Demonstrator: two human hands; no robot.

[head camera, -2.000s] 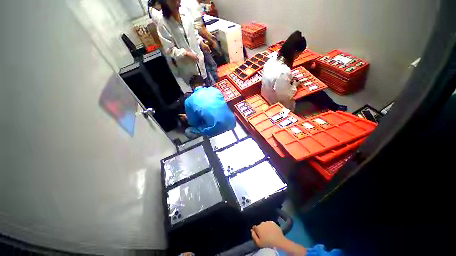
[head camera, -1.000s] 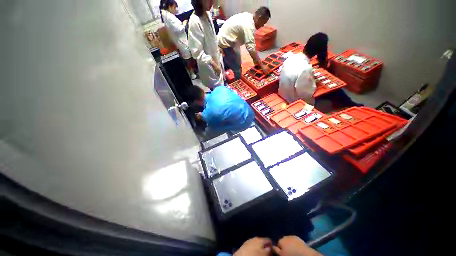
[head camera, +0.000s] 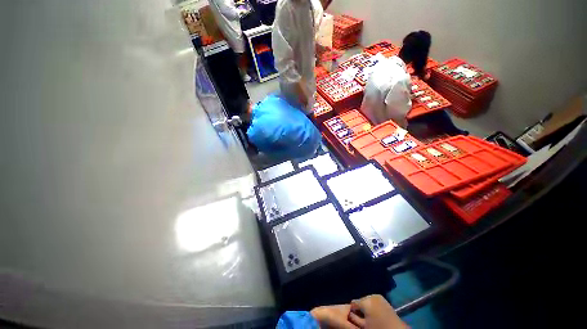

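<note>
Flat black trays (head camera: 315, 256) lie in two columns on a tall black stack in front of me, with film-covered silver-white panels (head camera: 313, 237) in their pockets. The near panels have dark round marks by a corner. The grey trolley handle (head camera: 444, 280) curves out at the stack's near right. My left hand (head camera: 333, 317), with a blue cuff, and my right hand (head camera: 378, 313) meet at the bottom edge, fingers curled, partly cut off. The handle tube runs up to my right hand; whether either hand grips it is hidden.
A grey-white door (head camera: 129, 160) stands close on the left, its lever beside the stack's far end. A person in blue (head camera: 283, 127) crouches just beyond the trays. Red compartment trays (head camera: 450, 164) are piled to the right, near the dark door frame. People in white are behind.
Since the oldest frame, my right hand has left the handle's curved corner and both hands have come together. The trays appear farther right. A person bending over the red trays is no longer seen.
</note>
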